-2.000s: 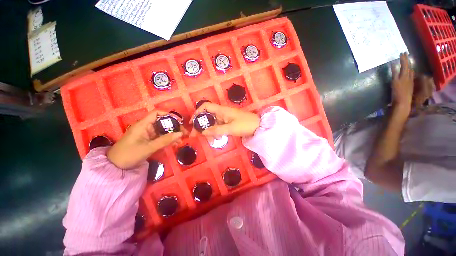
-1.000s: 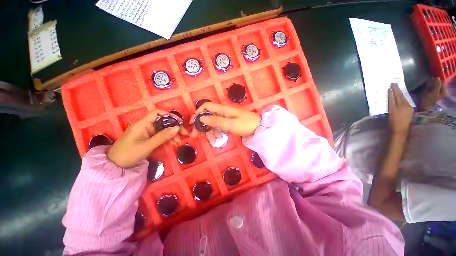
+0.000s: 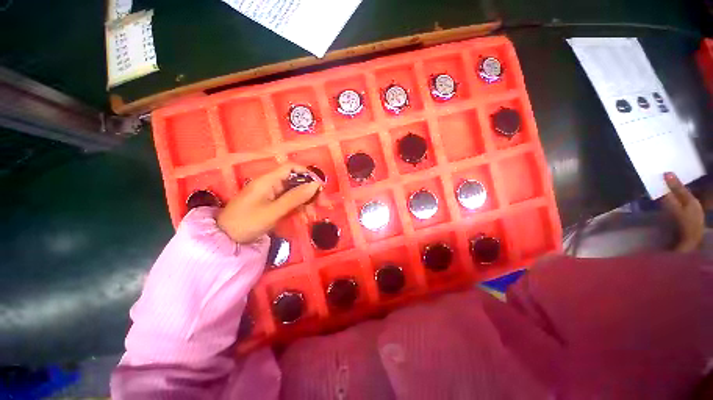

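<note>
My left hand (image 3: pixel 270 201) is over the left middle of the red tray (image 3: pixel 461 134), with thumb and fingers closed on a dark watch head (image 3: pixel 299 180) that is partly hidden by the fingers. Another watch head shows in the pocket just beside the fingertips. Watch heads lie one to a pocket: several in the top row show silver case backs (image 3: pixel 349 101), and others lie dark face up (image 3: pixel 342 291). Some crystals (image 3: pixel 374 215) flash white. My right hand is out of the picture; only its pink sleeve (image 3: pixel 625 312) shows at lower right.
A wooden-edged strip (image 3: pixel 234 76) runs behind the tray. White paper (image 3: pixel 301 17) and a label strip (image 3: pixel 131 48) lie beyond it. Another person's hand (image 3: pixel 685 212) is at a sheet with dark round pictures (image 3: pixel 639 117). A second red tray shows at the right edge.
My right hand has left the tray and the picture, its sleeve now reaching right. The view has shifted, so the tray appears further right. The neighbour's sheet now shows dark round pictures.
</note>
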